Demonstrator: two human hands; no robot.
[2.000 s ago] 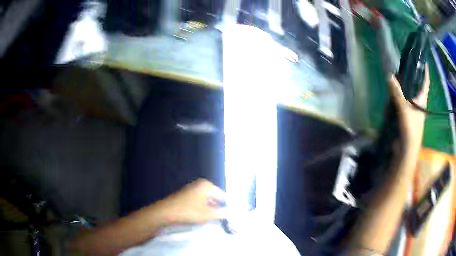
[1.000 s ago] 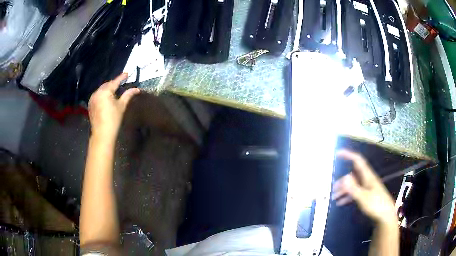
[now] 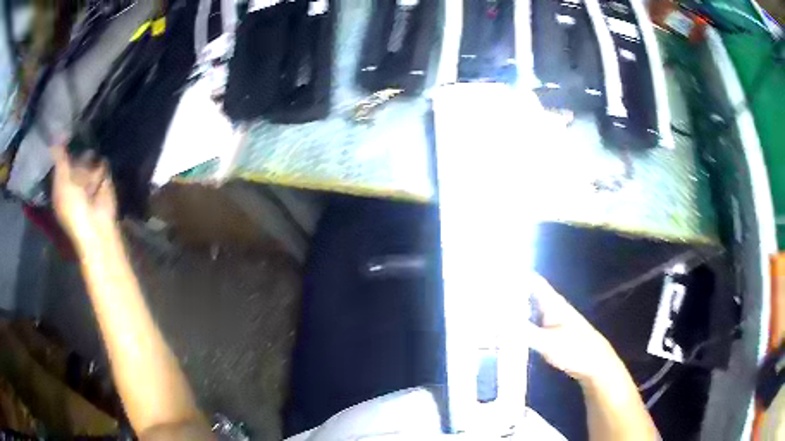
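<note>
The metal mounting plate (image 3: 485, 258) glares white. It runs from the bench edge down to my lap, with its oblong slot at the lower end. My right hand (image 3: 564, 332) is at the plate's right edge, fingers against it; its fingertips are lost in the glare. My left hand (image 3: 84, 185) is far out to the left, blurred, over a pile of thin black strips (image 3: 129, 112); I cannot tell if it holds anything.
Several black lock panels (image 3: 280, 65) stand in a row along the back of the bench (image 3: 344, 164). Small screws (image 3: 374, 103) lie near its front. A white sheet (image 3: 196, 129) lies at the bench's left end. The green conveyor belt (image 3: 751, 77) is at the right.
My left hand has moved further left, onto the black pile. My right hand has come from the conveyor, where it held the dark screwdriver, to the plate's edge. The view has shifted.
</note>
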